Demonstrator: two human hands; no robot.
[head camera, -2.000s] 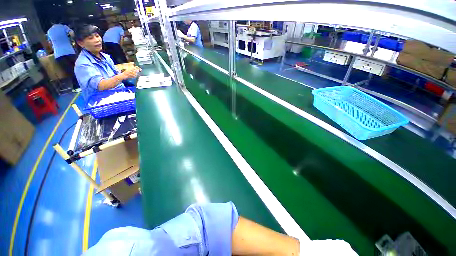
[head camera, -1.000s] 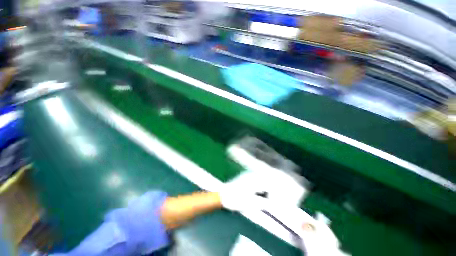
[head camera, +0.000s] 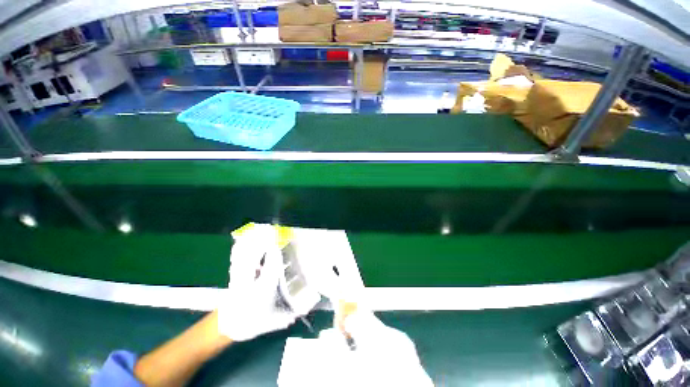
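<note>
My left hand (head camera: 253, 291), in a white glove, holds a printed box (head camera: 295, 268) with a grey side and a yellow end at its upper left. My right hand (head camera: 371, 340), also gloved with a bare fingertip showing, is at the lower right of the box. A white leaflet (head camera: 329, 249) lies between the hands, against the box; my right fingers touch it. The white things are overexposed, so their edges are hard to tell. A white stack (head camera: 303, 363) lies on the near ledge, just left of my right hand.
Clear blister trays (head camera: 594, 336) are massed at the right on the near ledge. The green conveyor belt (head camera: 454, 257) runs across in front. A light-blue basket (head camera: 242, 121) and a brown carton (head camera: 567, 109) stand on the far ledge. Metal posts rise at both sides.
The view has swung right from the neighbouring worker to face the belt. The basket now shows further left. Both gloved hands are now together at the box in front of me.
</note>
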